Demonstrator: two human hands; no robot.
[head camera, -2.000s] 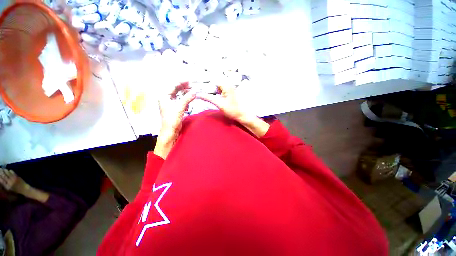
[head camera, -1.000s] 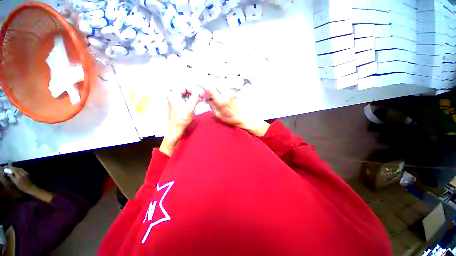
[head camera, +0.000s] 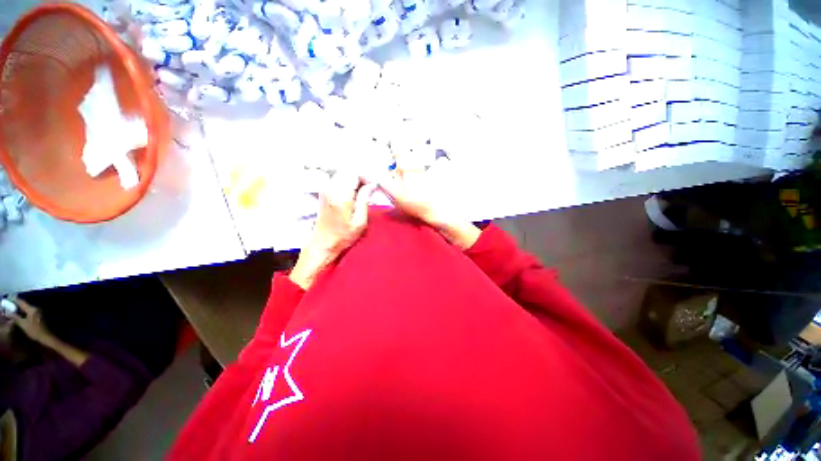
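My left hand (head camera: 339, 221) and my right hand (head camera: 416, 200) are close together at the table's front edge, fingertips nearly touching. A small white piece (head camera: 382, 195) shows between them, washed out by glare; which hand grips it is hard to tell. A small blue spot shows just beyond the right fingertips. Loose white pieces (head camera: 416, 149) lie on the table just beyond my fingers, faint in the glare. A large pile of white-and-blue pieces (head camera: 311, 45) lies along the far side.
An orange basket (head camera: 155, 135) with a white scrap (head camera: 110, 131) inside stands at the left. Stacked white boxes (head camera: 689, 90) stand at the right. A yellow patch (head camera: 249, 189) is on the table. Another person's hand (head camera: 31, 320) shows at lower left. A carton (head camera: 680, 315) is on the floor at right.
My hands have come closer together, and the left fingers have folded in. The reddish spot at the left fingertips no longer shows. The other person's hand has shifted slightly.
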